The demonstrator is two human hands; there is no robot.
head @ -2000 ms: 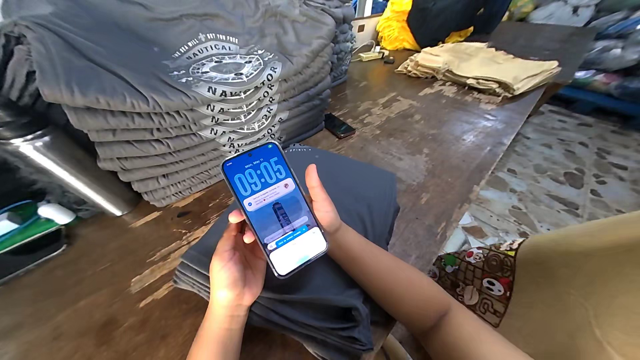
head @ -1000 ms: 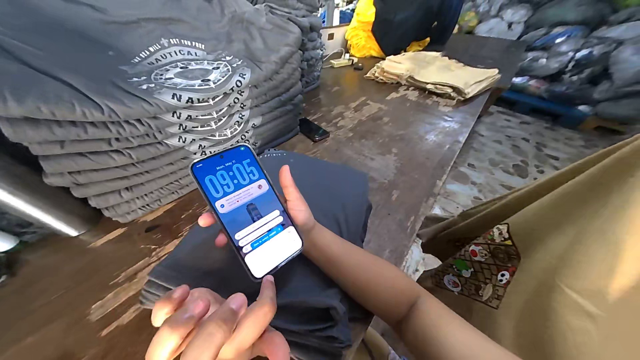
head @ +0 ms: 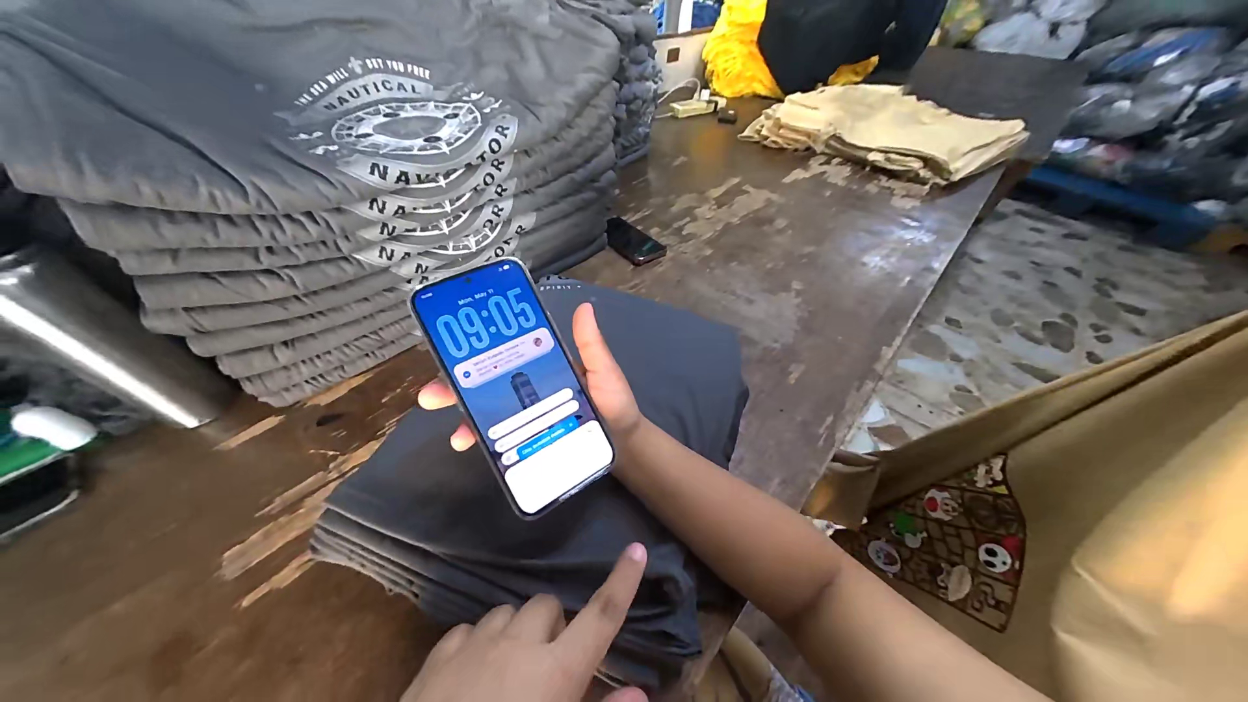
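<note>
A smartphone (head: 517, 390) with a lit lock screen lies tilted in my right hand (head: 609, 385), its thumb along the right edge and fingertips showing at the left edge. My left hand (head: 546, 634) is below the phone, back up, with the index finger extended and the other fingers loosely bent. It holds nothing; the phone is apart from it. Under both hands sits a pile of folded dark grey garments (head: 673, 361). Behind, at the left, rises a tall stack of grey printed T-shirts (head: 244, 127).
The worn wooden table (head: 799, 263) bears a second phone (head: 636, 241), folded beige cloth (head: 897, 127) and a white charger (head: 694, 105). A metal cylinder (head: 107, 341) is at the left. Tan cloth (head: 1131, 526) hangs at the lower right. Bagged goods (head: 1160, 97) lie beyond the table.
Two seconds ago my left hand was at the phone's lower left side. It has moved down, away from the phone, and its index finger is now extended. My right hand still holds the phone.
</note>
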